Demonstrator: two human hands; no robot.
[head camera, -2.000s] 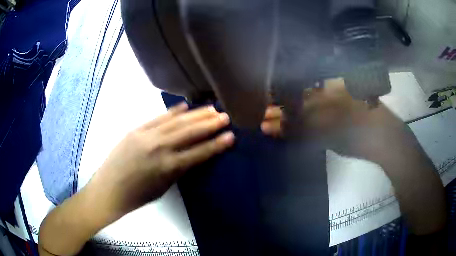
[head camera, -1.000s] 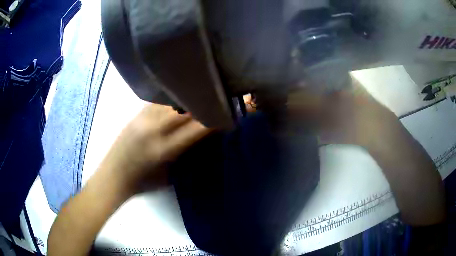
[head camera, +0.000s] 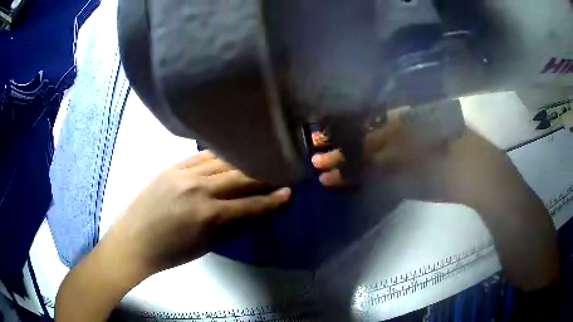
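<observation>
A dark navy denim piece (head camera: 283, 236) lies under the head of the sewing machine (head camera: 213, 75), its rounded near edge on the white table. My left hand (head camera: 182, 210) lies flat on its left side, fingers extended toward the needle area. My right hand (head camera: 389, 154) is on its right side, fingertips near the needle, partly hidden and blurred by the machine head. The needle and presser foot are mostly hidden. Both hands press on the cloth; neither visibly pinches it.
Pale blue denim pieces (head camera: 78, 170) with stitch lines lie left of my left hand. A dark denim pile (head camera: 25, 144) is at far left. Ruler scale (head camera: 433, 270) runs along the table's front edge. Small dark scraps (head camera: 550, 116) lie at right. Blue material (head camera: 465, 308) shows below the table.
The navy piece has moved away from me under the machine; less of it shows in front. My left hand moved away from a bent pose to lie flatter. The view has shifted slightly.
</observation>
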